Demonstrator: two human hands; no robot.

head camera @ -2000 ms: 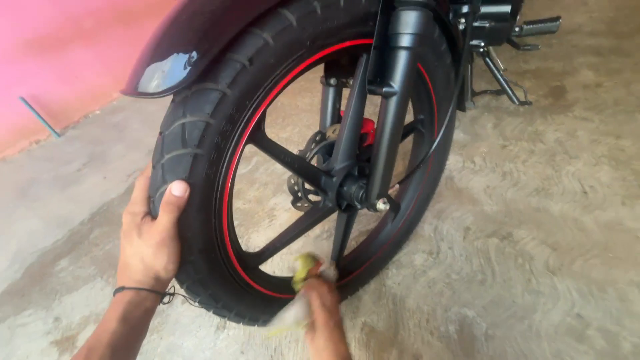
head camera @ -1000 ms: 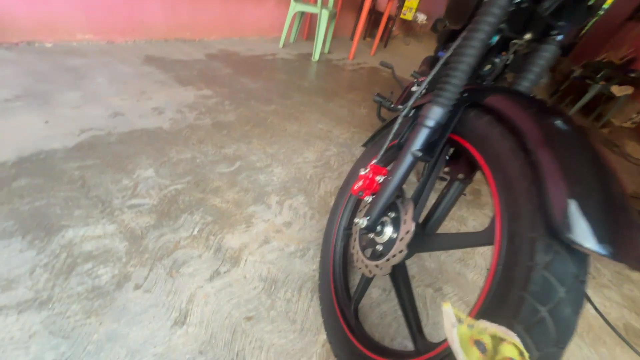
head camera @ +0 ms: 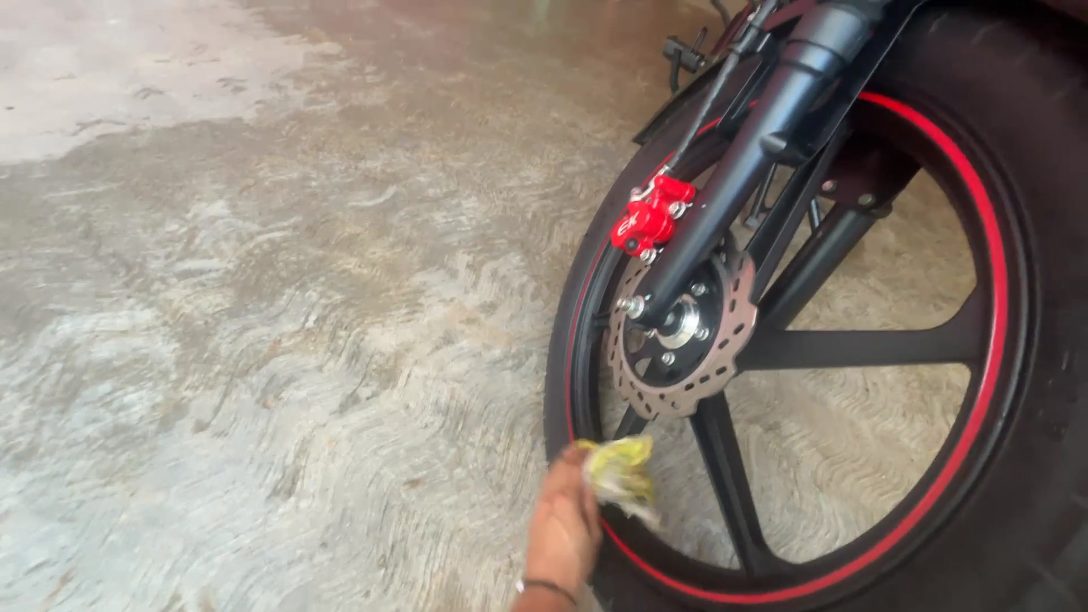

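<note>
My left hand [head camera: 564, 518], with a dark band round the wrist, reaches up from the bottom edge. Its fingers are closed on a crumpled yellow and white cloth [head camera: 625, 478], blurred, at the lower left part of the rim. The motorcycle's front wheel has black spokes [head camera: 867, 348], a red rim stripe [head camera: 996, 280] and a black tyre [head camera: 1050, 357]. Above the hand are the perforated brake disc [head camera: 738, 340] and the red brake caliper [head camera: 648, 223], beside the black fork leg [head camera: 748, 161]. My right hand is out of view.
A rough concrete floor [head camera: 280, 340] spreads to the left and shows between the spokes. A brake hose [head camera: 699, 123] runs up from the caliper along the fork. A black footrest [head camera: 682, 55] juts out at the top, behind the wheel.
The view has swung to the brake-disc side of the wheel. Two seconds ago my left hand lay on the tyre and the cloth was in my right hand; now my left hand has the cloth.
</note>
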